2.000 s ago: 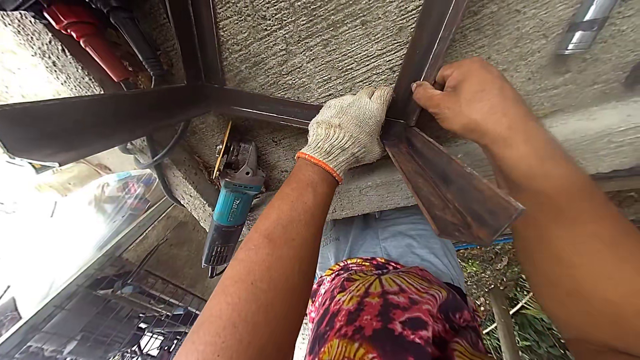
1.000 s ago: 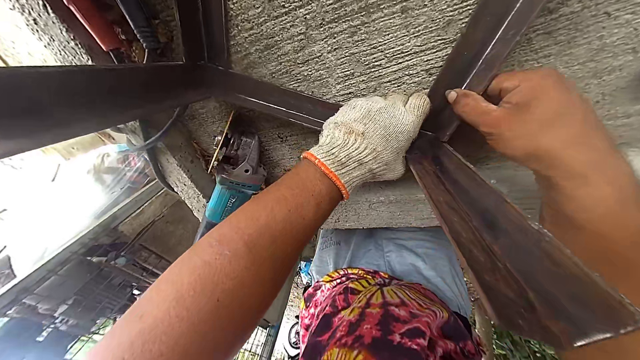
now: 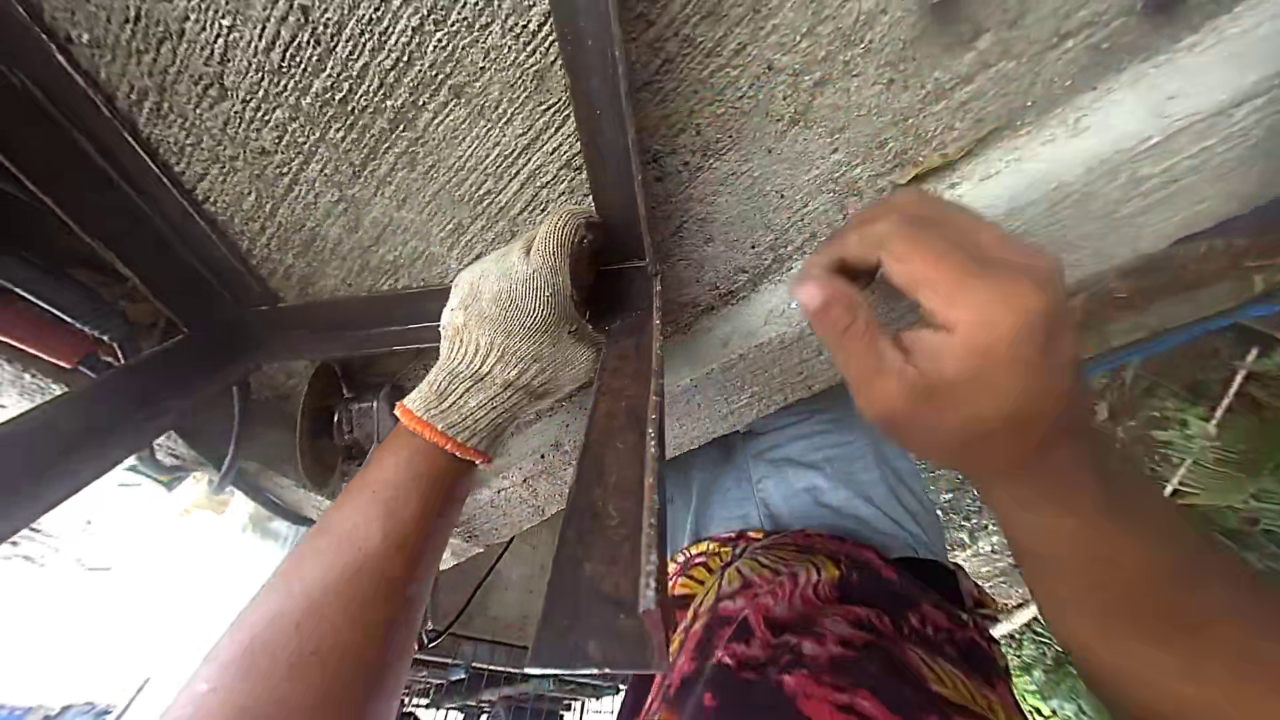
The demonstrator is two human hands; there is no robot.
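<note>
My left hand (image 3: 520, 320), in a knitted work glove with an orange cuff, grips the dark angle-iron frame (image 3: 350, 322) where several bars meet. One bar (image 3: 604, 130) runs up from that corner and a wider angle-iron leg (image 3: 610, 500) comes down toward my body. To the right, my bare right hand (image 3: 930, 320) is raised off the metal, fingers curled with thumb and forefinger apart, slightly blurred; nothing shows in it. The angle grinder (image 3: 355, 420) lies behind the frame at the left, its disc edge visible and its body mostly hidden by my left forearm.
Rough concrete (image 3: 400, 130) lies under the frame, with a paler ledge (image 3: 1130, 140) at the right. Red and black clamp handles (image 3: 45, 330) and cables are at the left edge. A blue line (image 3: 1180, 335) and plants (image 3: 1210, 450) are at the lower right.
My right hand has let go of the upper bar and moved off to the right. My left hand stays at the corner. The frame appears turned in view, its leg now pointing down.
</note>
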